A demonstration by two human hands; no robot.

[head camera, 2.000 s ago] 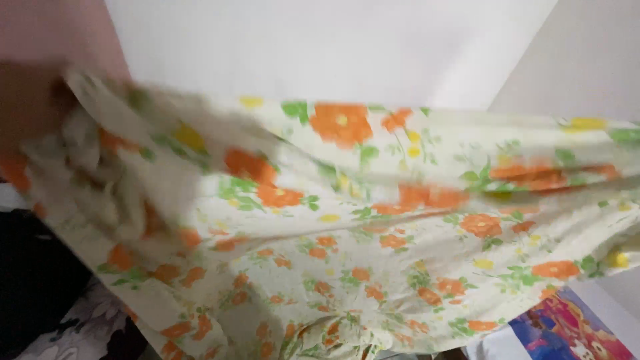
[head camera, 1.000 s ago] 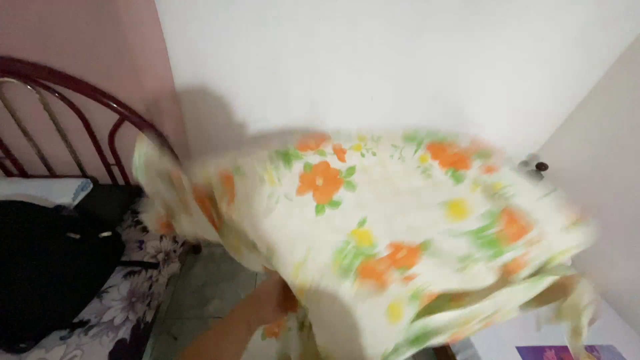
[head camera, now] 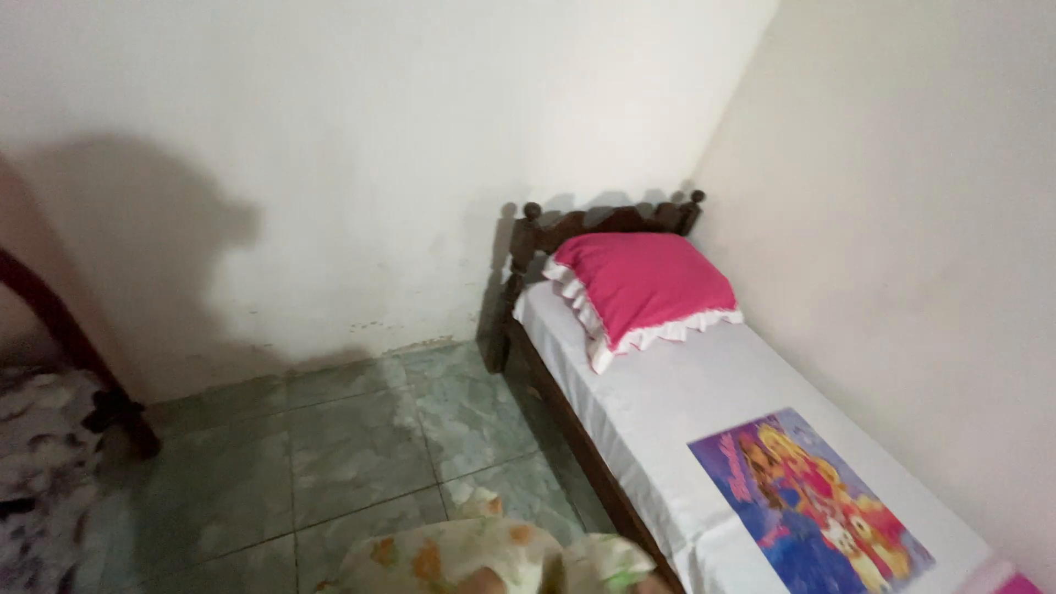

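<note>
The pale cloth printed with orange and yellow flowers (head camera: 445, 557) is bunched low at the bottom edge, blurred, above the tiled floor and beside the small bed. A bit of my left hand (head camera: 483, 582) shows at the bottom edge against the cloth, holding it. Part of my right hand (head camera: 652, 584) is at the cloth's right end, near the bed's side rail; its fingers are mostly cut off, so its grip is unclear.
A wooden bed (head camera: 569, 429) with a white sheet (head camera: 660, 412) stands along the right wall. On it are a pink pillow with white ruffles (head camera: 652, 285) and a colourful cartoon print (head camera: 817, 503). At the left are a dark red bed frame (head camera: 62, 330) and a patterned bedcover (head camera: 41, 462).
The flowered cloth, spread wide across the view before, is now gathered low at the bottom edge. The small bed and pillow have come into sight. The view has shifted.
</note>
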